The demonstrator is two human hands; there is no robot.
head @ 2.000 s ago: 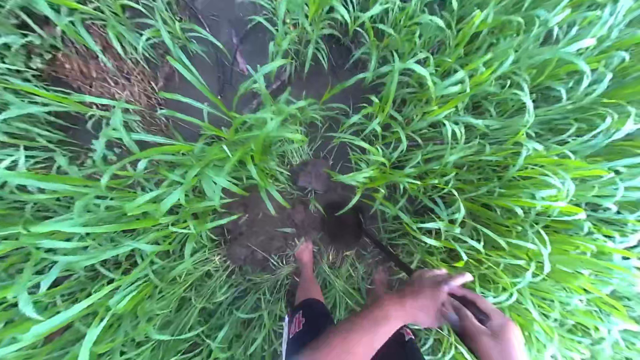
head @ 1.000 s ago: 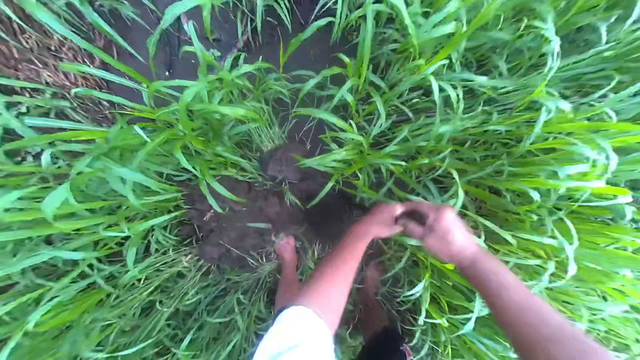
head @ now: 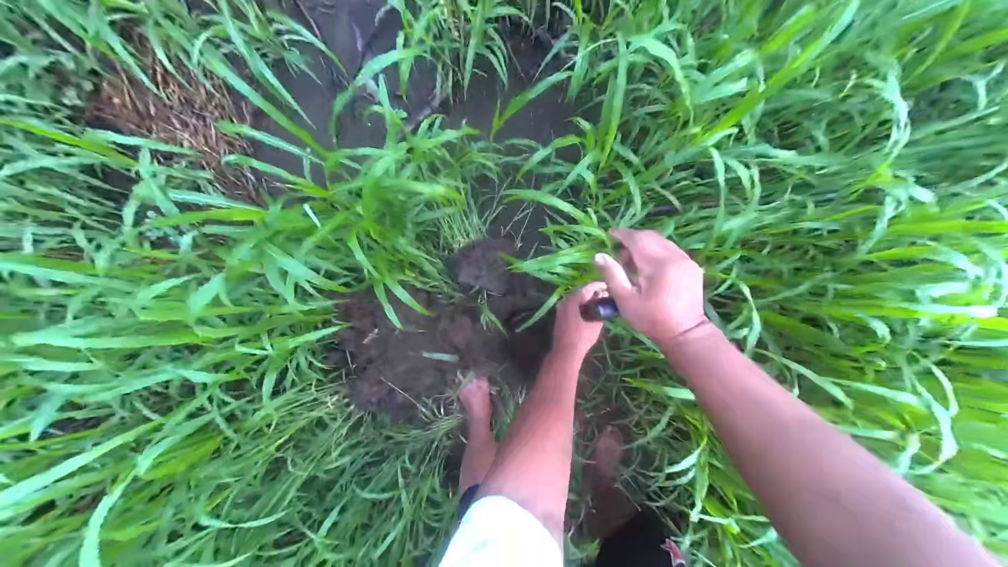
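My left hand [head: 579,319] is closed around a dark tool handle [head: 601,309], whose rounded end points toward me. My right hand [head: 661,283] is just to its right, close against the handle, with the thumb raised and the fingers partly spread; whether it grips the handle is unclear. The rest of the tool is hidden by my hands and the grass. Left of my left hand lies a dark mud clod [head: 482,266], beside a larger patch of bare wet mud [head: 402,354].
Tall green grass [head: 850,260] surrounds the mud. My bare left foot [head: 476,394] is at the mud's edge, and my right foot [head: 608,453] is among the grass. Muddy water [head: 346,102] and a heap of dry brown stalks [head: 177,118] are at the upper left.
Two seconds ago, both hands were lower right, with a long dark shaft slanting from them to the mud. They are now higher and farther forward, and that shaft no longer shows.
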